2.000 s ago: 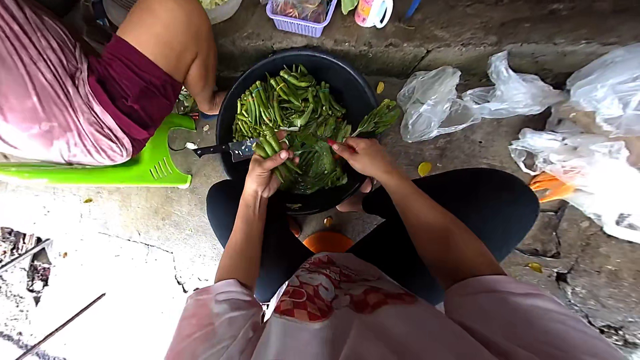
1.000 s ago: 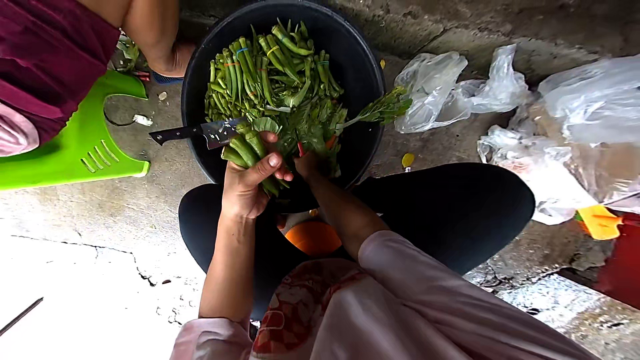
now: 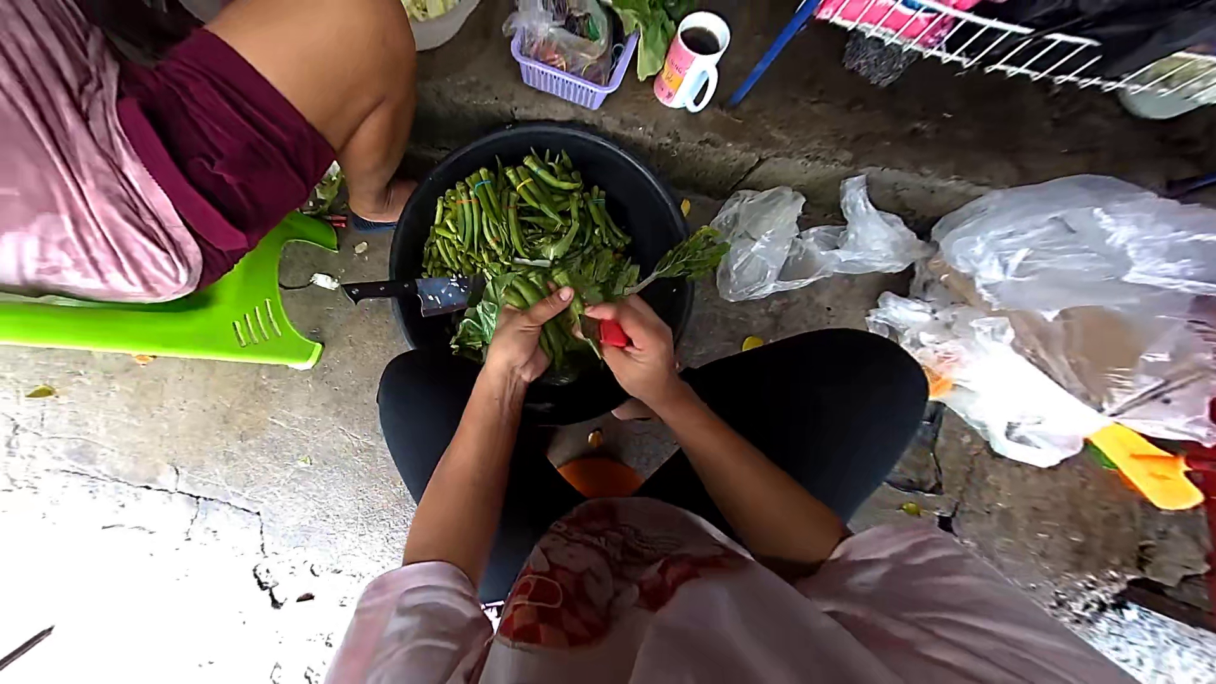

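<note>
My left hand (image 3: 522, 342) grips several green vegetable pods (image 3: 532, 290) over the near part of a round black tub (image 3: 670, 237). Close beside it, my right hand (image 3: 641, 347) is closed around a small red object (image 3: 613, 333), perhaps a tool's handle; its far end is hidden. Both hands meet at the pods. Bundles of green pods tied with bands (image 3: 484, 214) fill the far left of the tub, with leafy greens (image 3: 613, 271) nearer me. A cleaver-like knife (image 3: 442, 294) lies across the tub's left rim, its black handle pointing outward.
Another person's bare leg (image 3: 366, 85) and a green plastic stool (image 3: 190, 318) are at left. Behind the tub stand a purple basket (image 3: 570, 87) and a mug of dark liquid (image 3: 689, 62). Crumpled plastic bags (image 3: 807, 242) lie at right, below a white wire rack (image 3: 988, 47).
My left hand still holds pods. The right hand, lower among the greens a second ago, is now raised against the pods, with the red object showing. The view has shifted.
</note>
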